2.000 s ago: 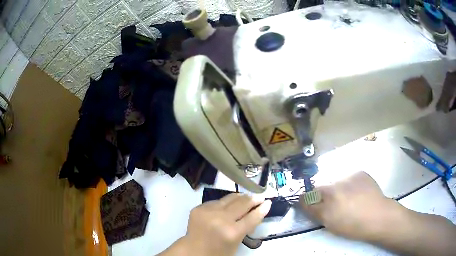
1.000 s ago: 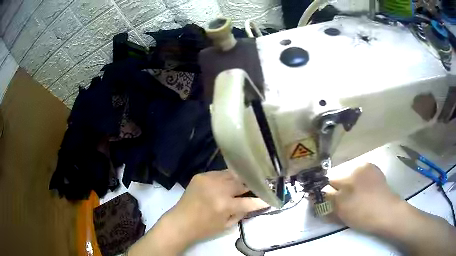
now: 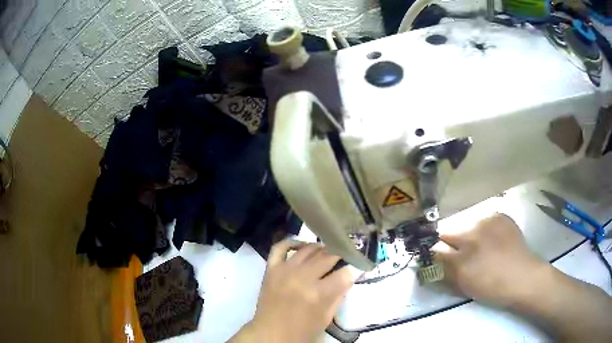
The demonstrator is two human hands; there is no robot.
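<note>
The off-white sewing machine head [image 3: 496, 100] hangs over the shiny needle plate. My left hand [image 3: 302, 288] is left of the needle area with bent fingers. A thin dark sliver of fabric [image 3: 333, 268] shows at its fingertips; the rest of that piece is hidden by the fingers and the machine head. My right hand [image 3: 486, 258] is right of the needle, close beside the ribbed knob [image 3: 431, 272]. Its fingertips are partly hidden behind the presser parts, and no fabric shows in it. A patterned dark stack [image 3: 168, 299] lies flat at lower left.
A large heap of black and patterned fabric [image 3: 221, 174] lies against the white brick-patterned wall [image 3: 100, 60]. Blue-handled snips [image 3: 576, 219] lie right of the machine. An orange edge [image 3: 127, 305] and a brown panel [image 3: 54, 221] stand at left.
The black strip seen under both hands two seconds ago no longer shows across the plate. My left hand moved left and back, then a little forward again. The camera view has shifted.
</note>
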